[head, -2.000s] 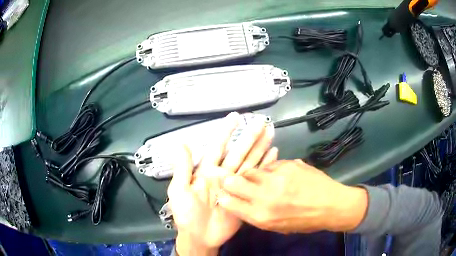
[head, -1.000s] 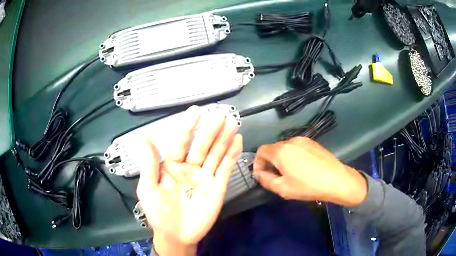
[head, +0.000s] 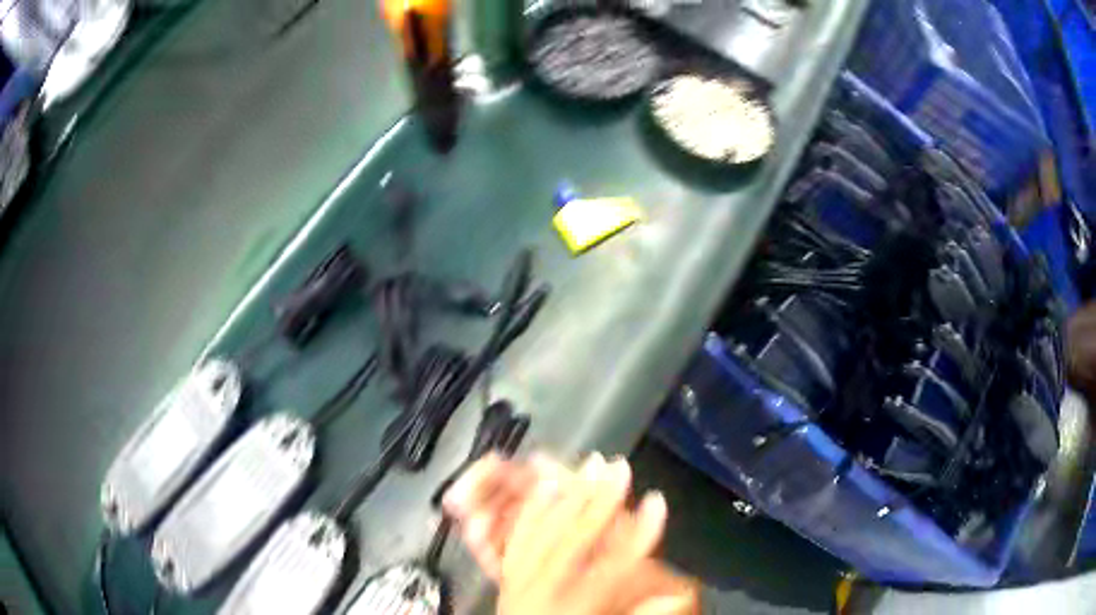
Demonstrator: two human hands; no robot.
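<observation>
Several light-grey ribbed power units lie slanted at the lower left; one is the middle unit [head: 237, 505]. The nearest one shows only its end [head: 403, 593] at the bottom edge. Black bundled leads [head: 439, 402] run from their upper ends. One blurred hand shape, which looks like my right hand [head: 571, 535], is at the bottom centre, right of the nearest unit and beside a cable bundle. Blur hides whether it holds anything. My left hand cannot be made out separately.
A yellow tool [head: 595, 222] lies on the green bench. A dish of dark parts [head: 597, 54] and a screw bowl [head: 714, 118] stand at the top. An orange-black screwdriver [head: 423, 54] hangs left of them. A blue crate [head: 829, 481] with dark units and cables is at right.
The view has swung right, so the units now show at lower left and the crate at right. The open left palm with small pieces is no longer clearly seen.
</observation>
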